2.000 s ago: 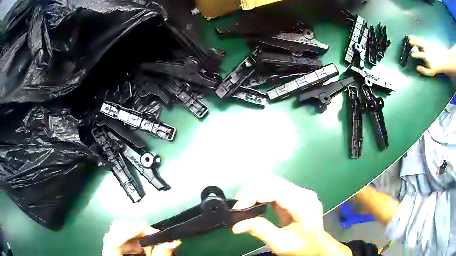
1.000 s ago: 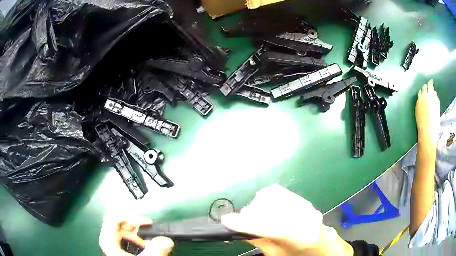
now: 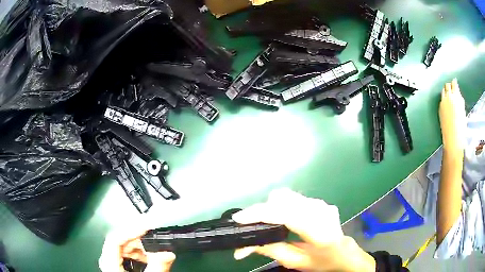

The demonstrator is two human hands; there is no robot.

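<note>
A long narrow black plastic part (image 3: 207, 237) is held level between both hands near the bottom of the view. Its ribbed side shows, and its round boss stands up from the upper edge, partly behind my right fingers. My left hand (image 3: 130, 252) grips the left end between thumb and fingers and is cut off by the bottom edge. A small dark piece shows under my left fingers; I cannot tell what it is. My right hand (image 3: 303, 228) grips the right end, thumb below and fingers above.
A large crinkled black bag (image 3: 48, 69) lies at left, with a pile of black parts (image 3: 143, 126) at its mouth. More parts (image 3: 319, 82) lie at centre and right. A cardboard box (image 3: 231, 6) is at the top. A co-worker's arm (image 3: 451, 159) rests at the right edge of the green table (image 3: 340, 186).
The held part has turned from its boss side to its ribbed side. The co-worker's hand has left the short part at the far right and drawn back to the table edge.
</note>
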